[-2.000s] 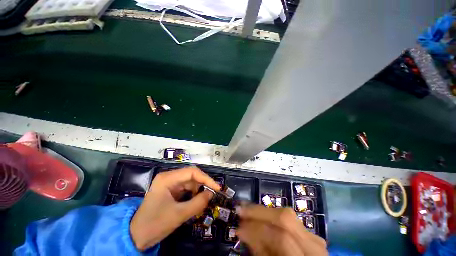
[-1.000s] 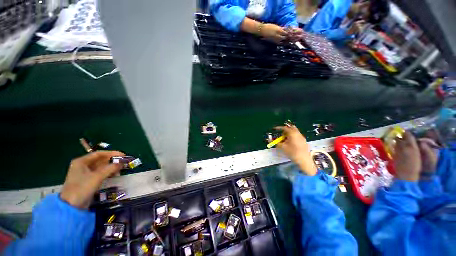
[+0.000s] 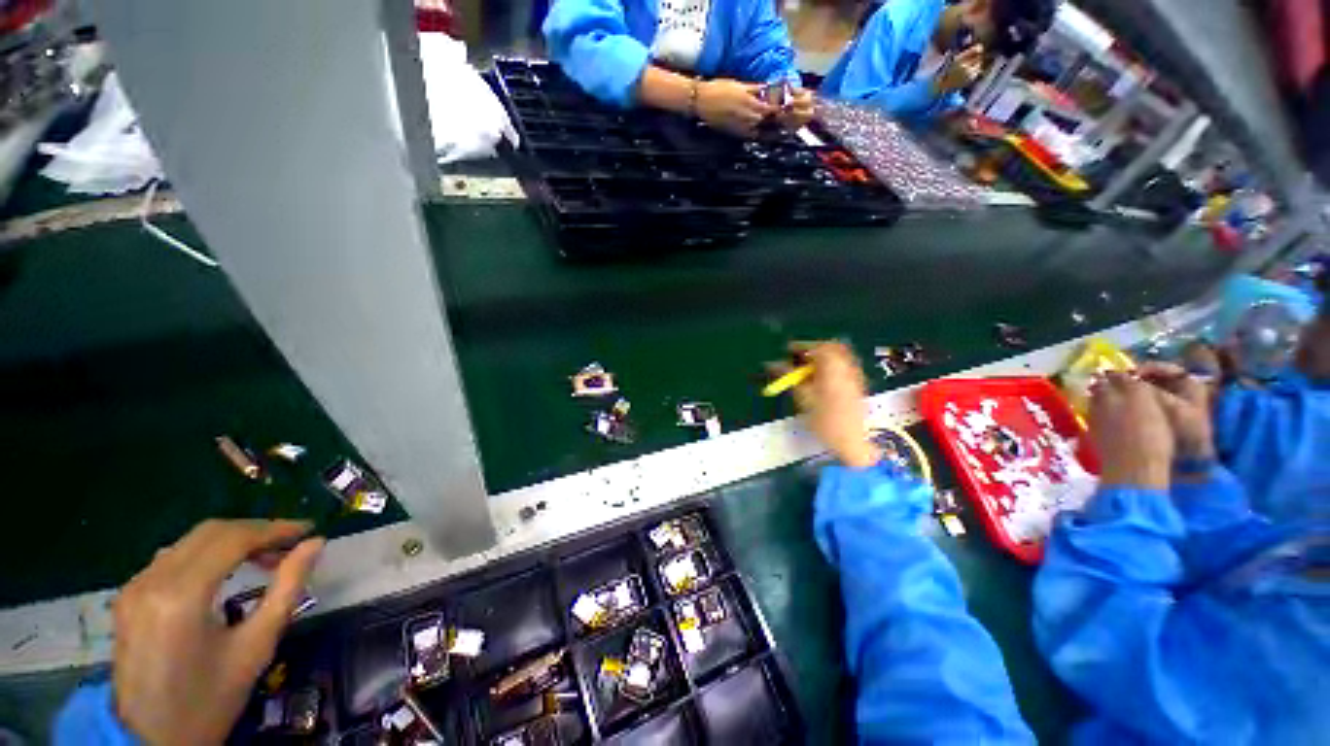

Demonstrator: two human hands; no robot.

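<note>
My left hand (image 3: 204, 619) is at the lower left, thumb and fingertips near each other over the metal edge; whether anything is between the tips is unclear. A small module (image 3: 266, 603) lies on the edge, seen through the finger gap. Another module (image 3: 353, 485) lies on the belt beyond this hand. My right hand (image 3: 834, 401) reaches over the belt's near edge, gripping yellow tweezers (image 3: 788, 381); their points are blurred. A module with a white tab (image 3: 699, 418) lies on the belt left of it. The black compartment tray (image 3: 744, 612) holds several modules.
A grey post (image 3: 314, 277) stands between my hands. More modules (image 3: 594, 382) are scattered on the green belt (image 3: 584, 313). A pale yellow ring (image 3: 922, 459) and red basket (image 3: 934, 423) lie right, beside a neighbour's hands (image 3: 1145, 423). Workers sit across the belt behind stacked black trays (image 3: 627, 219).
The module held in my left hand one second ago lies on the belt, and that hand has drawn back nearer. My right hand stays over the belt edge with the tweezers. The view has shifted right.
</note>
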